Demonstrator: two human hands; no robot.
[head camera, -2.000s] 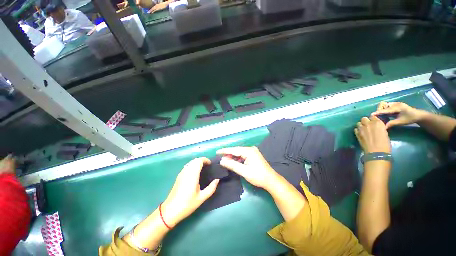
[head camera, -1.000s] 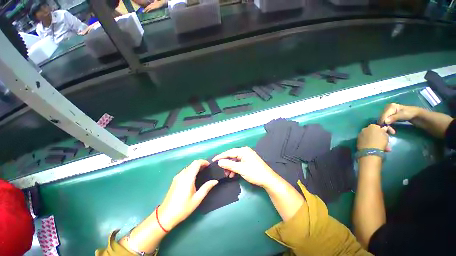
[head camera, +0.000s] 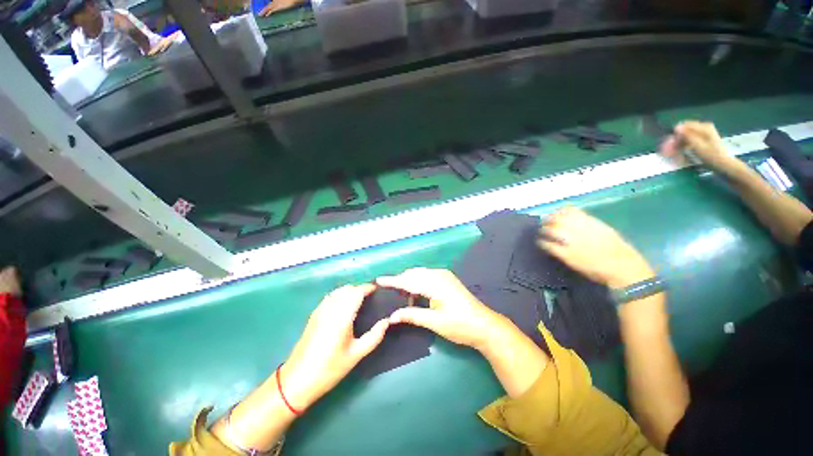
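Observation:
My left hand (head camera: 325, 343) and my right hand (head camera: 446, 307) meet at the fingertips around a black blank (head camera: 379, 307), gripping it between them. My fingers hide part of it. A small stack of black blanks (head camera: 398, 350) lies on the green bench directly under my hands. The main pile of black blanks (head camera: 499, 258) lies overlapping to the right of my right hand.
A neighbour's hand (head camera: 593, 249) is on the pile; their other hand (head camera: 700, 147) is over the rail. The white rail (head camera: 463, 209) borders the conveyor belt (head camera: 294, 174), with black strips scattered on it. A white post (head camera: 107, 191) slants at left. Patterned cards (head camera: 87, 414) lie left.
The neighbour's one hand has moved left onto the pile, the other forward over the rail. The red-sleeved person has shifted left, uncovering patterned cards. My hands stay almost in place, fingertips closer together.

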